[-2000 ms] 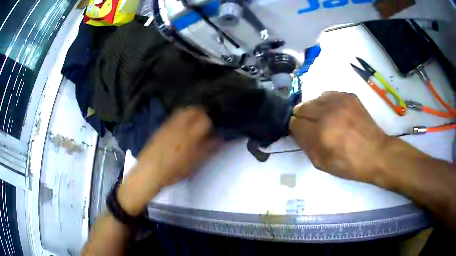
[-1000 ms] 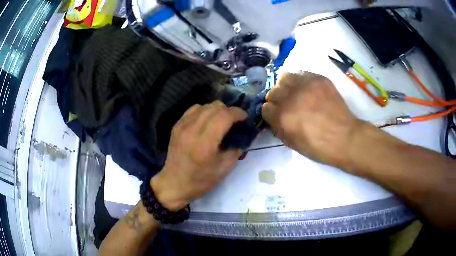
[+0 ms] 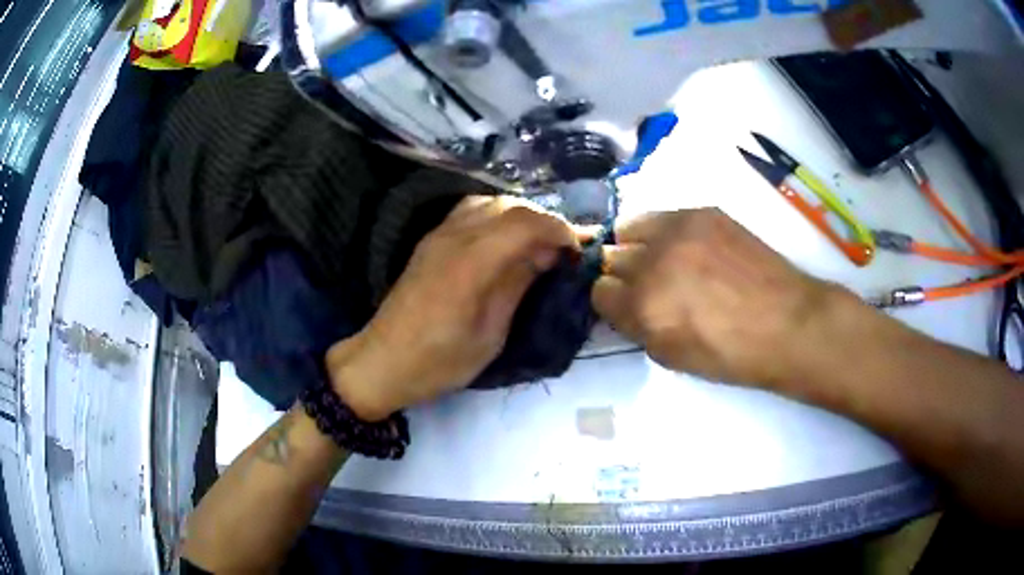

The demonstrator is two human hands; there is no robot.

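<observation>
Dark navy denim (image 3: 550, 331) lies under and between my hands, just in front of the needle area of the white sewing machine (image 3: 741, 34). Dark striped cloth (image 3: 258, 169) is heaped to the left, joined by more navy denim (image 3: 264, 320). My left hand (image 3: 455, 298) pinches the denim's edge near the needle. My right hand (image 3: 702, 286) holds the denim's edge from the right, its fingers close to my left fingertips. The fingers and machine head hide the presser foot and needle.
Thread snips (image 3: 811, 202) with yellow and orange handles lie right of my right hand. Behind them is a black smartphone (image 3: 859, 107) with an orange cable (image 3: 954, 253). A measuring tape strip (image 3: 629, 534) runs along the table's front edge. A yellow-red packet (image 3: 191, 32) is at the back left.
My left hand has moved up and right to the needle area since the first frame. More denim now hangs below it than one second ago. The view has shifted slightly.
</observation>
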